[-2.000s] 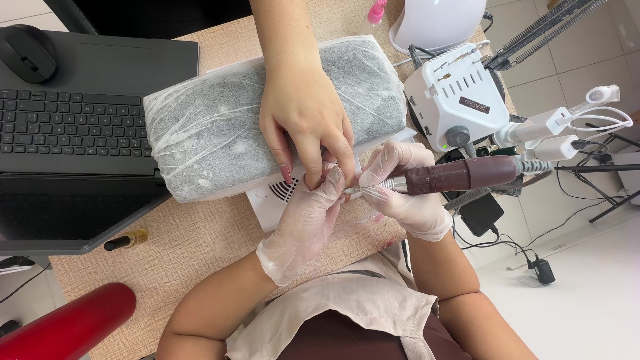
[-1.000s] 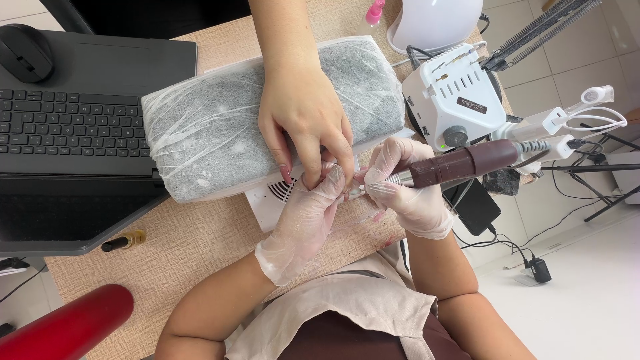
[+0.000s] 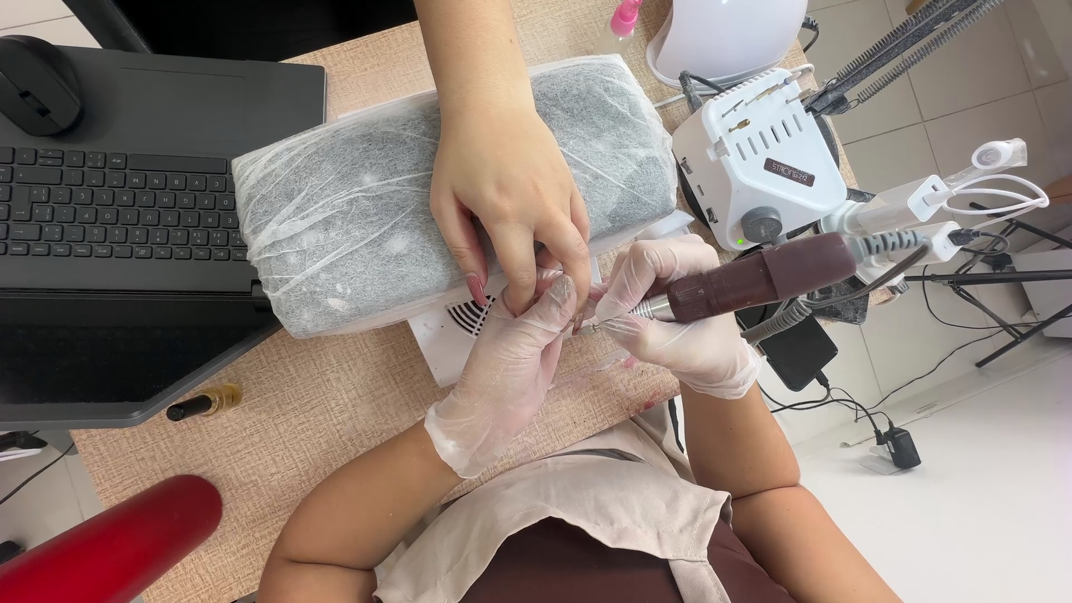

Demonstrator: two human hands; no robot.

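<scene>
Another person's hand point(image 3: 511, 193) reaches down from the top over a grey hand rest point(image 3: 352, 209) wrapped in thin white film. My left hand point(image 3: 511, 360), in a clear glove, grips a finger of that hand. In my gloved right hand point(image 3: 678, 318) is the brown handpiece of an electric nail drill point(image 3: 758, 280), its metal bit point(image 3: 590, 328) at the held fingertip. Exact contact between bit and nail is too small to tell. Partly covered by the hands lies a white nail dust collector point(image 3: 440, 347) with a slotted grille.
At the right stands the white drill control unit point(image 3: 770, 167), beside a white nail lamp point(image 3: 724, 38) and a pink-capped bottle point(image 3: 621, 23). A laptop point(image 3: 117, 193) with a mouse point(image 3: 38, 84) is at the left. A small bottle point(image 3: 205, 402) lies near a red cylindrical object point(image 3: 117, 536).
</scene>
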